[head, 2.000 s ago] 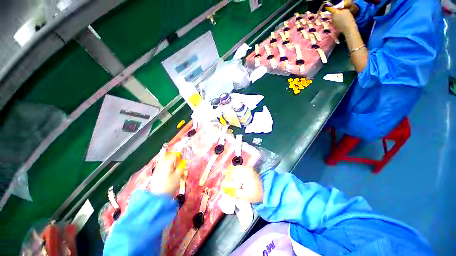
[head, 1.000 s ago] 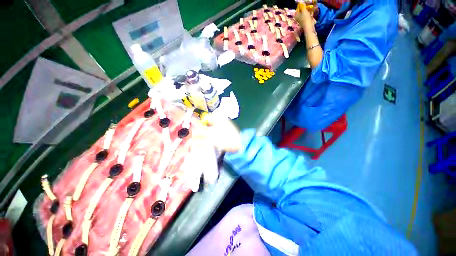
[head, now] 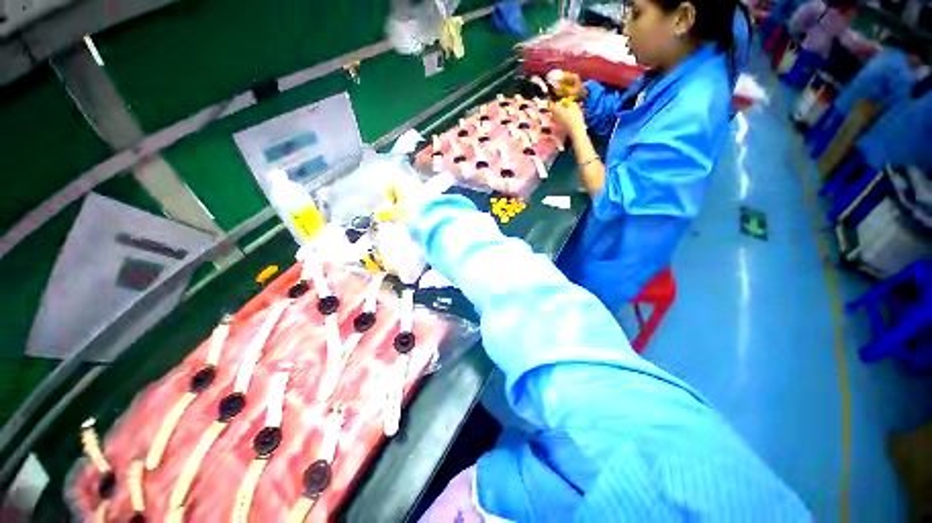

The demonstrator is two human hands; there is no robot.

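Wristwatches with round dark cases [head: 268, 440] and pale straps lie in rows on the pink-red foam tray [head: 307, 358], which has wrinkled clear film over it. My right hand [head: 397, 202], blurred and with yellow finger cots, is beyond the tray's far end, among the jars and white wipes [head: 358, 240]. Whether it holds anything cannot be told. My left hand is out of the picture.
A squeeze bottle [head: 296, 206] and crumpled clear bag [head: 353, 189] are near the rail. A person in blue [head: 654, 174] works at another watch tray [head: 496, 143]. Loose yellow finger cots [head: 507, 209] lie on the bench.
My right hand has moved from the tray's right edge to the jars. A watch now shows lying at that edge. My left hand, seen over the tray two seconds ago, has left view.
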